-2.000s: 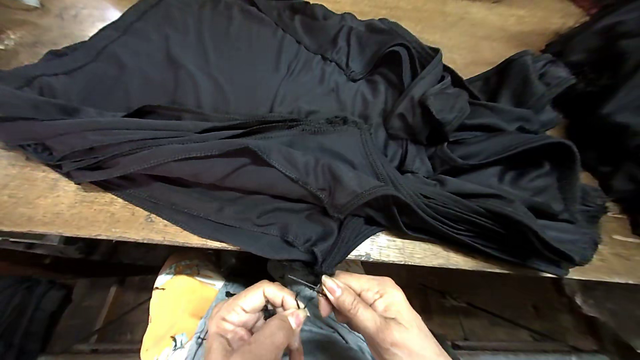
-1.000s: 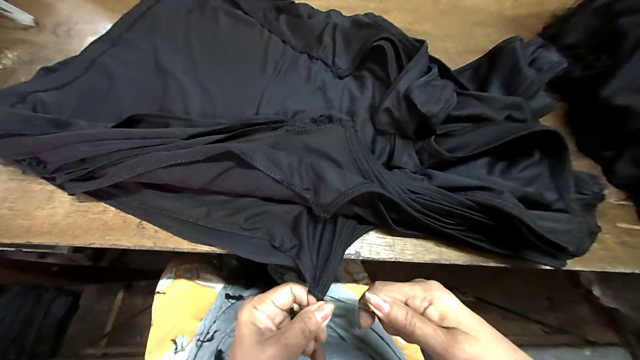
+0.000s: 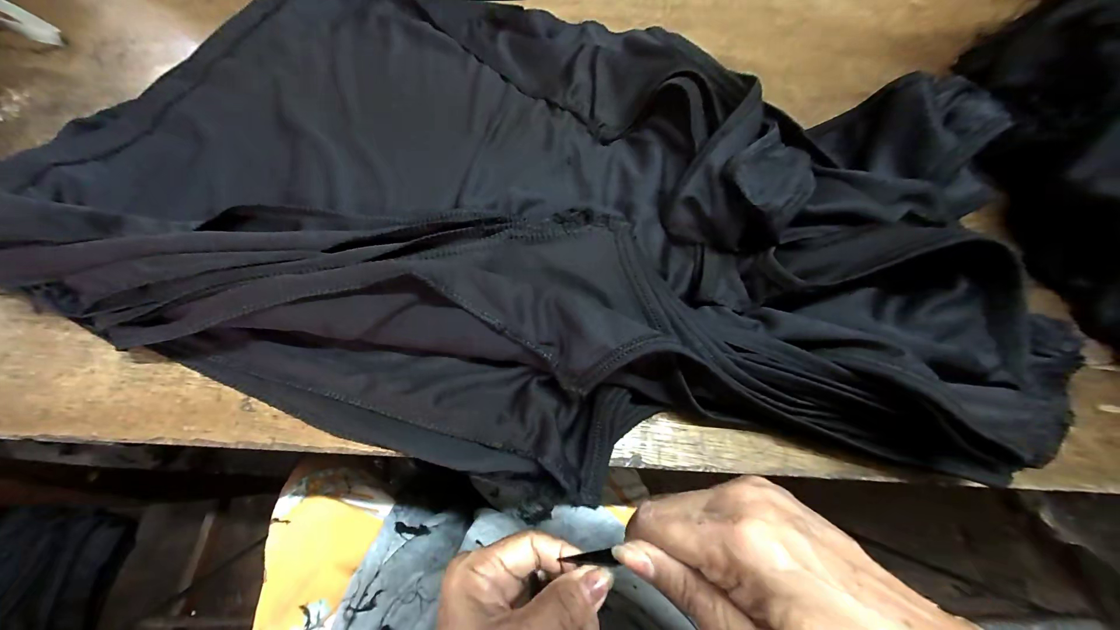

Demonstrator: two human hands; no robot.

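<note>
A heap of black fabric garments (image 3: 350, 131) with stitched seams is spread over a wooden table (image 3: 289, 420), one corner hanging over the front edge. Just below that corner are both hands. My left hand (image 3: 529, 582) pinches one end of a small dark pointed piece (image 3: 593, 557), either cloth or a tool; I cannot tell which. At its other end are the thumb and finger of my right hand (image 3: 744, 551). Between the left fingers a little more dark material shows, partly hidden.
More black cloth (image 3: 1067, 157) lies at the right on the table. A white object (image 3: 31, 24) is at the top left. Below the edge are a lap in yellow and grey patterned cloth (image 3: 319, 542) with black scraps, and dark folded cloth (image 3: 61, 560) at lower left.
One second ago my left hand was at the tip of the hanging black corner; now it is below it. My right hand has come close to the left. The garments lie much as before.
</note>
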